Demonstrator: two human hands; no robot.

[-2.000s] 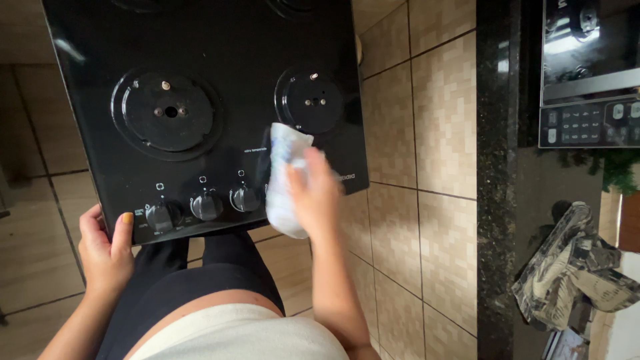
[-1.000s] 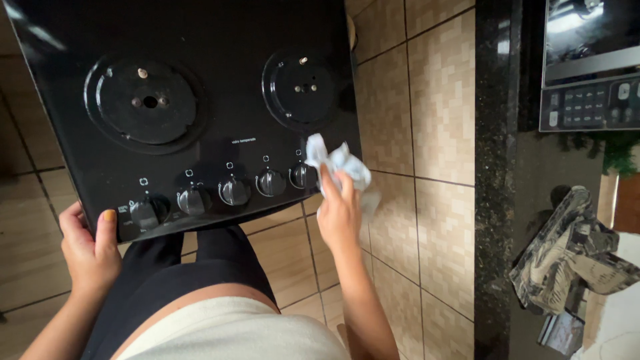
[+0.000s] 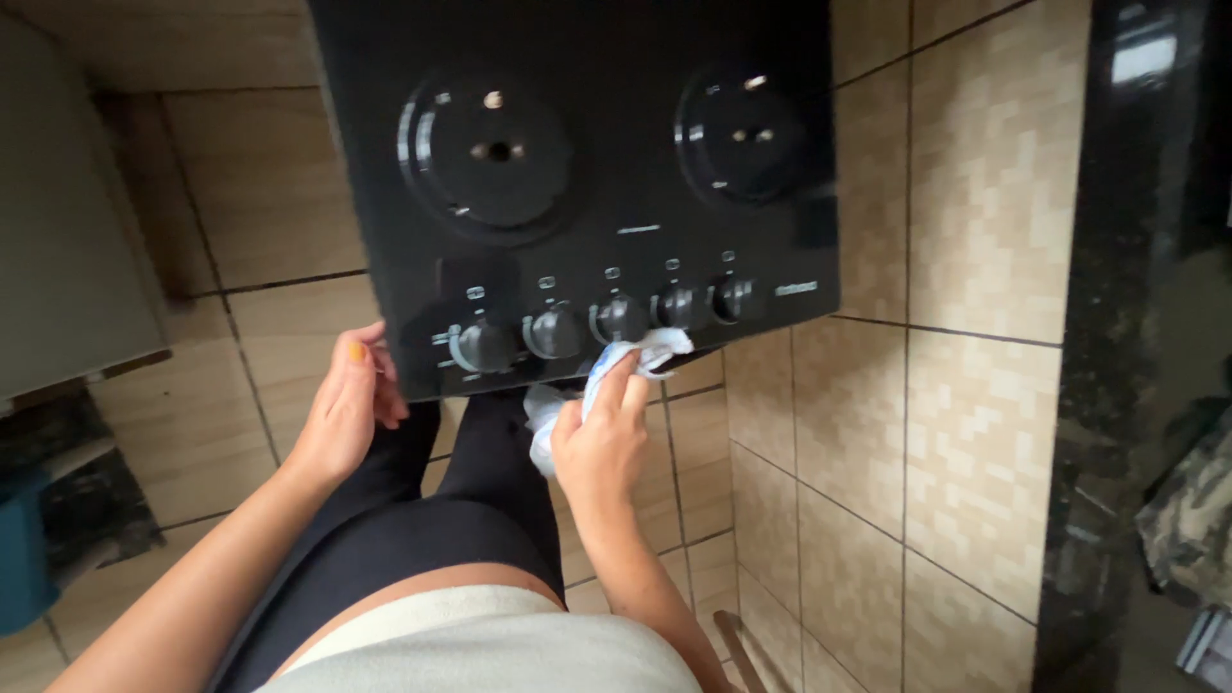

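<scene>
A black stove's cooktop (image 3: 597, 202) fills the upper middle of the view, with two round burner bases facing me and a row of several black control knobs (image 3: 616, 318) along its front. My right hand (image 3: 604, 438) grips a white and light-blue cloth (image 3: 616, 371) at the front edge, just below the middle knobs. Part of the cloth hangs under my fingers. At the cooktop's front left corner is my left hand (image 3: 351, 399), its fingers bent beside the edge; whether they touch it cannot be told. No object shows in my left hand.
A tiled wall (image 3: 972, 241) rises close on the right, beside a dark speckled stone counter edge (image 3: 1088, 318). A patterned cloth (image 3: 1193, 500) lies at the far right. On the left are a pale panel (image 3: 67, 221) and a blue container (image 3: 24, 549). Floor tiles surround my legs.
My right hand with the cloth has moved left, from the cooktop's front right corner to below the middle knobs. The view has shifted left.
</scene>
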